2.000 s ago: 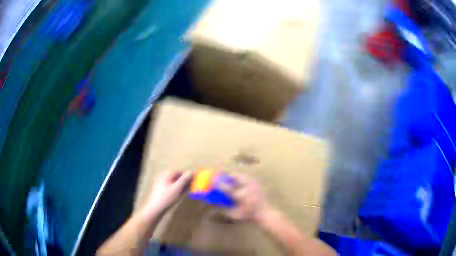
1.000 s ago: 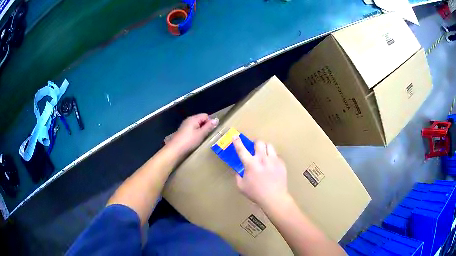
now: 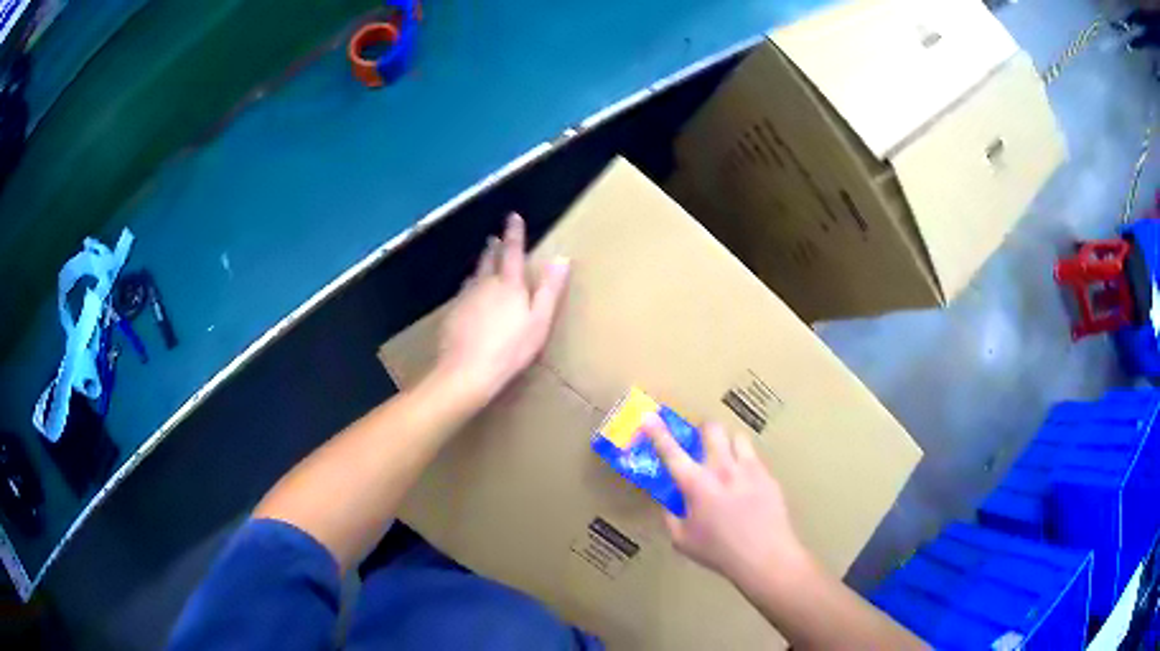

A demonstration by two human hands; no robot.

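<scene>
A large tan shipping carton (image 3: pixel 763 509) stands in front of me, its top flaps meeting at a centre seam. My right hand (image 3: pixel 731 496) holds a blue tape dispenser (image 3: pixel 649 452) with a yellow-orange part, on the seam near the middle of the carton top. My left hand (image 3: pixel 496 318) rests at the carton's far left edge, over the start of the seam, fingers apart and no object seen in it. The tape itself is hard to make out along the seam.
A green-blue workbench (image 3: pixel 318 178) runs along the left. On it lie a second tape dispenser (image 3: pixel 384 48) with an orange-red roll, a pale-blue label strip (image 3: pixel 87 333) and small tools. Another carton (image 3: pixel 814 191) stands beyond. Blue bins (image 3: pixel 992 585) and a red stool (image 3: pixel 1097 290) are at right.
The tape dispenser in my right hand has moved from the carton's left edge along the seam to the middle. My left hand has spread flatter at the edge. The view has shifted slightly.
</scene>
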